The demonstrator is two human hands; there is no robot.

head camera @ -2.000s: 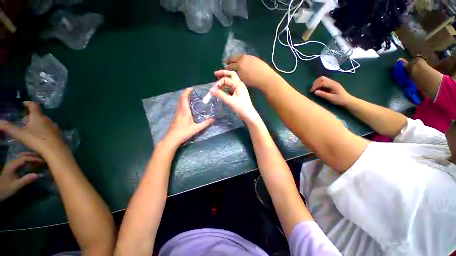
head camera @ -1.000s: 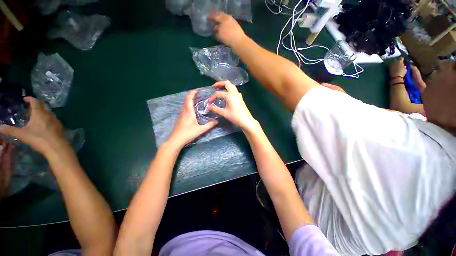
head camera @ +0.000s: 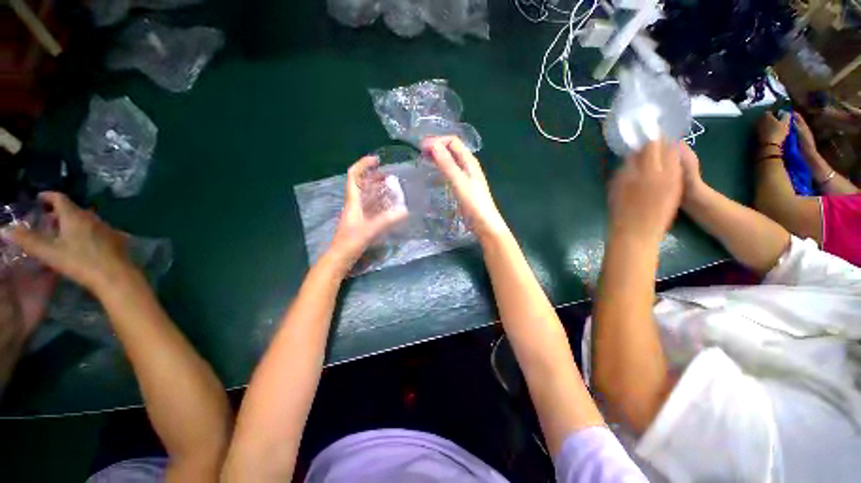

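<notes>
My left hand holds a clear round plastic case over a flat greyish poly bag on the bench. A small white piece shows at the case. My right hand is just right of the case, palm down, its fingertips near the lower edge of a crinkled clear bag. A round rim shows inside that bag. Whether my right fingers grip anything is hidden by blur and overlap.
A neighbour's hands work at left. Bagged cases lie at left and top centre. At right, a person in white holds a cloudy round item by white cables and a black pile.
My right hand has moved off the case to its right. My left hand still holds the case. The neighbour's arm at right has withdrawn from the bench's far side and now holds up a round item.
</notes>
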